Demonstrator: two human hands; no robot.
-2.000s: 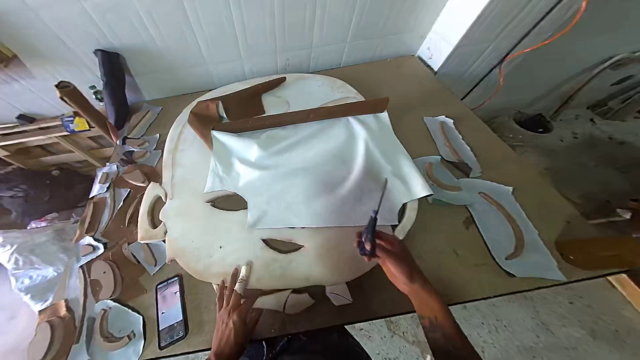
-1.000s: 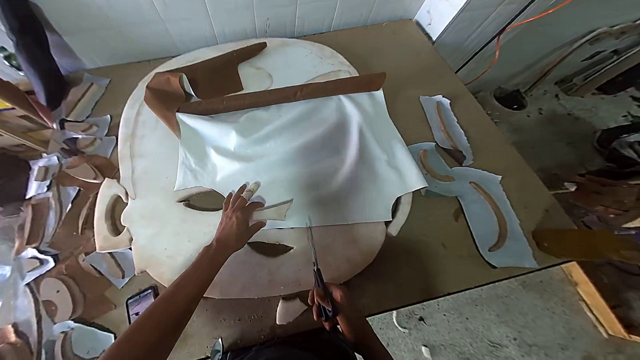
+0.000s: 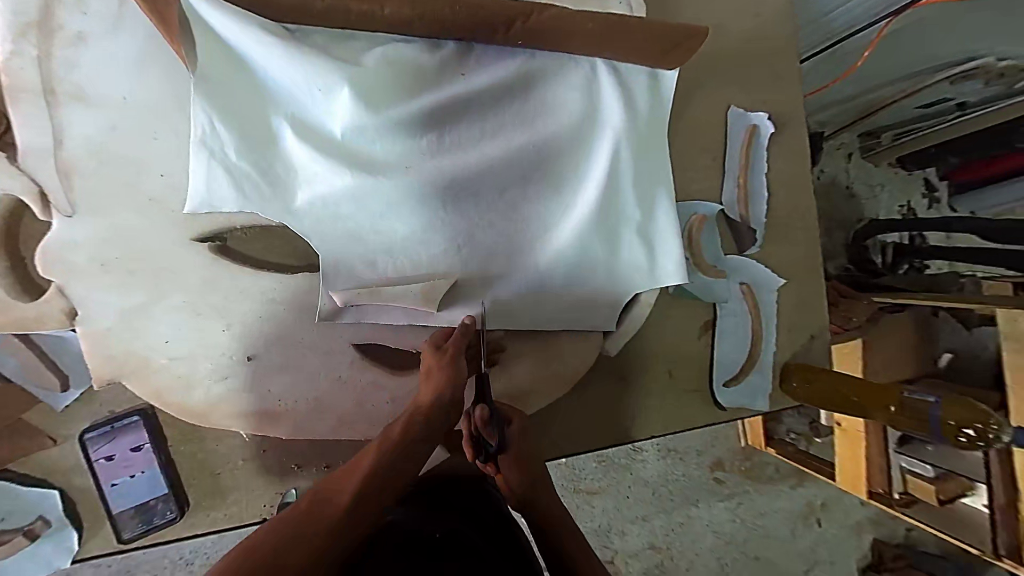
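Note:
My left hand (image 3: 450, 360) pinches the lower edge of a white sheet of synthetic leather or fabric (image 3: 480, 184), thumb on top. In my right hand (image 3: 502, 448) is a pair of scissors (image 3: 483, 392), its blades pointing away from me at that edge, just right of my left thumb. A small cream foam-like piece (image 3: 396, 294) lies on the sheet near its lower left corner. Beneath the sheet rests a large pale foam-like face-shaped panel (image 3: 184, 344) with eye-shaped holes. Along the sheet's top runs a brown folded or rolled strip (image 3: 512, 28).
A phone (image 3: 132, 472) showing a cartoon face lies at the lower left of the brown work table (image 3: 624, 400). Curved strips on white scraps (image 3: 744, 344) lie at the right, near a bottle of yellowish liquid (image 3: 888, 404). More scraps (image 3: 48, 368) are at the left.
My left hand has moved right from beside the small cream piece to the sheet's lower edge. The scissors have come up to that edge. The view is much closer.

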